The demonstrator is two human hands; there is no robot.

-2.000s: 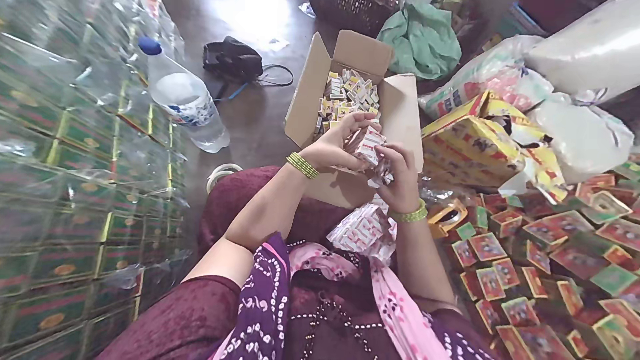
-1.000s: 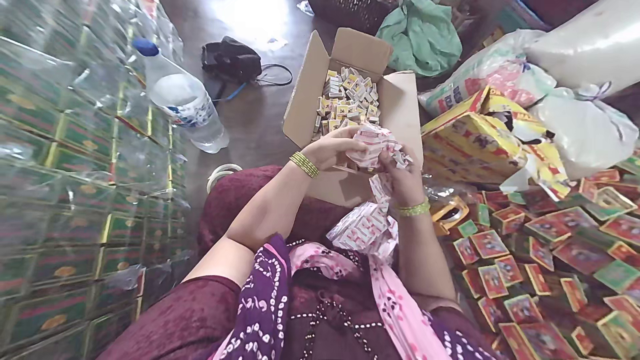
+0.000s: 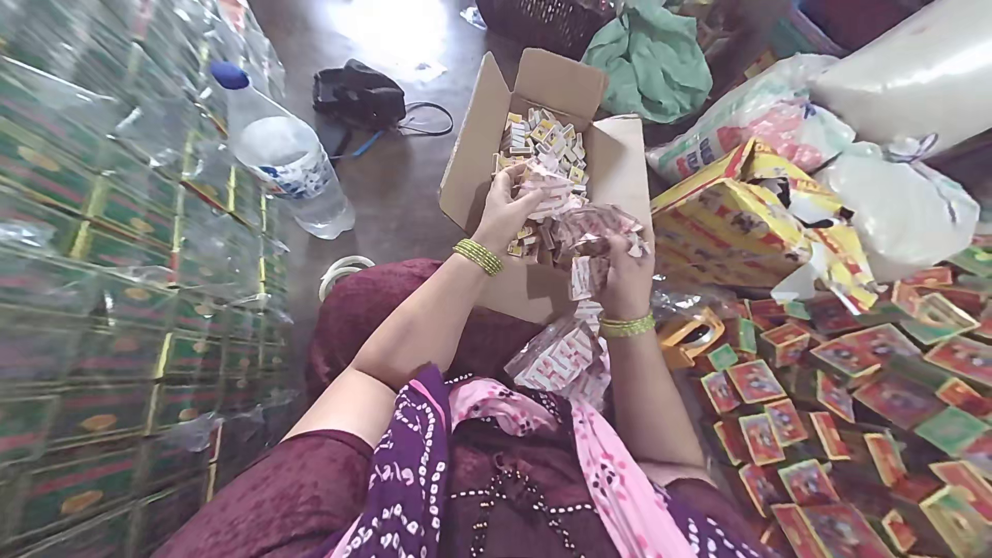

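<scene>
An open cardboard box [image 3: 474,167] stands in front of me, holding many small white-and-yellow boxes [image 3: 549,139]. Over its near part, my left hand [image 3: 508,203] grips a piece of clear printed plastic packaging [image 3: 547,190]. My right hand [image 3: 626,267], at the box's right side, has its fingers on a crumpled strip of the same printed plastic [image 3: 593,226]. More of this red-and-white printed plastic [image 3: 559,360] hangs below the right hand and lies on my lap. The fingertips of the right hand are partly hidden by the plastic.
Stacked green boxes in clear wrap [image 3: 93,333] rise at left, beside a plastic water bottle [image 3: 287,159]. A black bag [image 3: 360,94] lies on the floor. At right are a torn yellow carton [image 3: 721,225], white plastic sacks [image 3: 899,205] and many scattered red-and-green small boxes [image 3: 783,422].
My hands have moved apart; one second ago they were together on the bunched plastic. The plastic now spreads out over the box's near part.
</scene>
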